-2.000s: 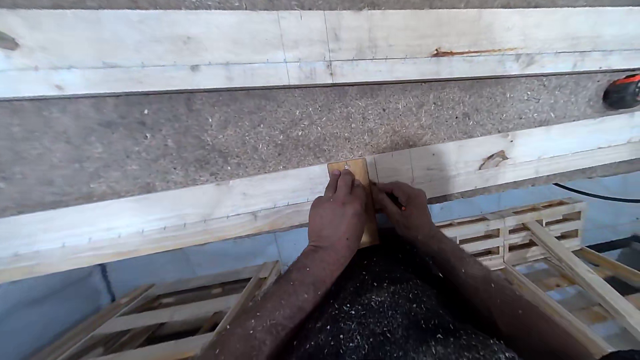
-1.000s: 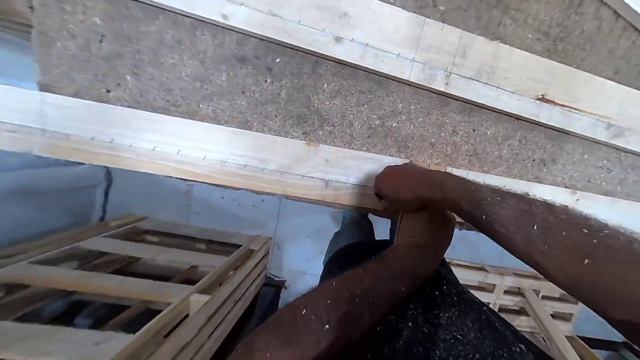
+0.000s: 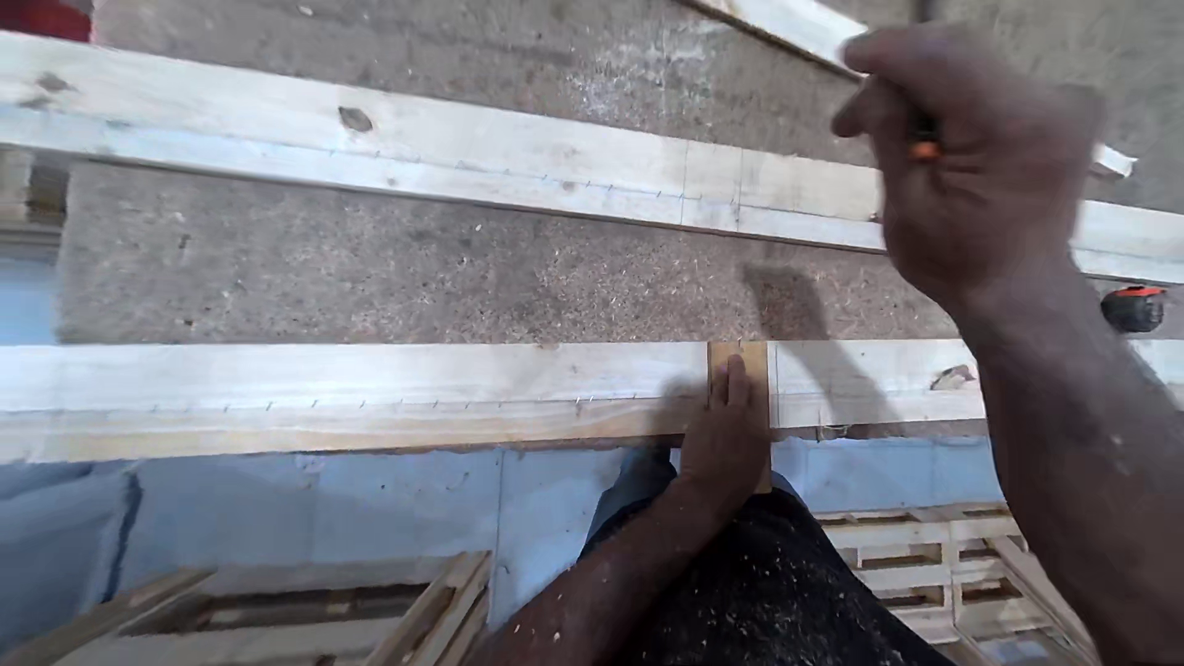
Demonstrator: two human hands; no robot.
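Observation:
My left hand presses a short wooden strip flat across the near pale board, its fingers lying along the strip. The board bears a long pencil line with small tick marks. Raised at the upper right, my right hand is closed around a thin dark tool with an orange end; its kind is unclear. Below that hand runs a second marked board, with ticks and two cross lines.
Both boards lie on a particleboard surface. A black and orange tape measure sits at the right. Another board lies at the top. Wooden pallets stand below the near edge, on both sides. Something red shows top left.
My right hand has risen from beside my left hand at the near board to the upper right. The wooden strip, mostly hidden a second ago, shows again under my left hand. The view has turned.

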